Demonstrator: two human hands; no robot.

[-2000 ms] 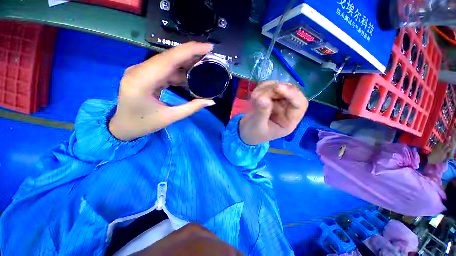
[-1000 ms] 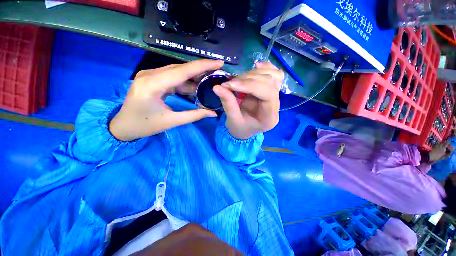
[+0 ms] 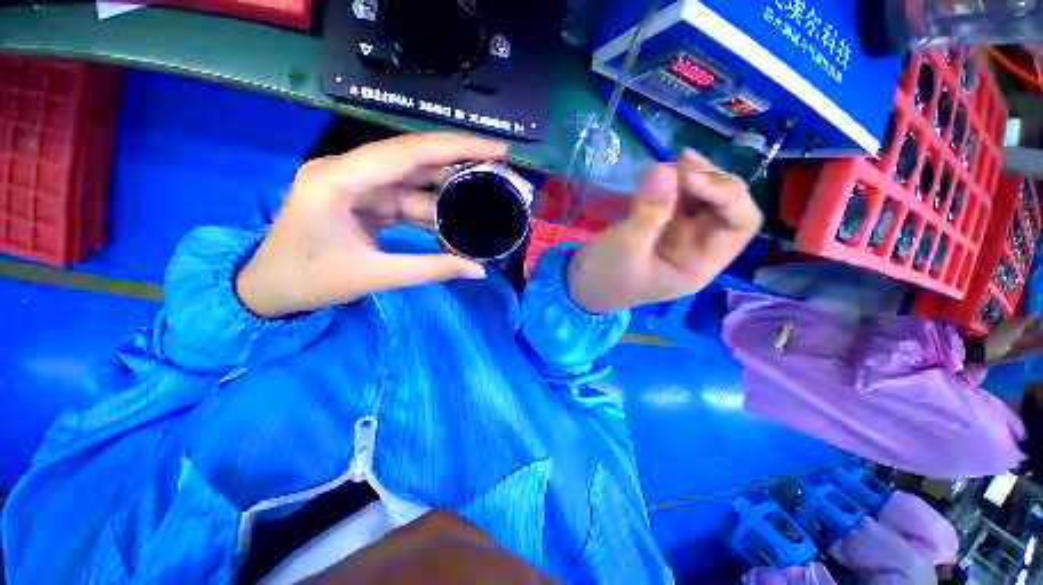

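A round watch case (image 3: 484, 214) with a black glossy face and metallic rim is in my left hand (image 3: 343, 223), face towards me, above my lap. The thumb is at its lower edge and the fingers are around its upper edge. My right hand (image 3: 669, 234) is to the right, apart from the case, with thumb and fingertips pinched. A faint clear film (image 3: 604, 194) shows at these fingertips; its outline is hard to make out. The black test fixture (image 3: 446, 97) with white lettering lies on the bench beyond the case.
The blue-and-white leak tester (image 3: 755, 69) with red readouts stands at the upper right. A blue stick (image 3: 654, 137) and crumpled clear plastic (image 3: 597, 146) lie beside it. A tilted red tray (image 3: 904, 194) of round cases is at right, red trays (image 3: 52, 160) at left. A person's pink smock (image 3: 858, 377) is at right.
My right hand came to the case's face, then moved away to the right, with faint clear film at its fingertips. My left hand stays around the case, which now faces me uncovered.
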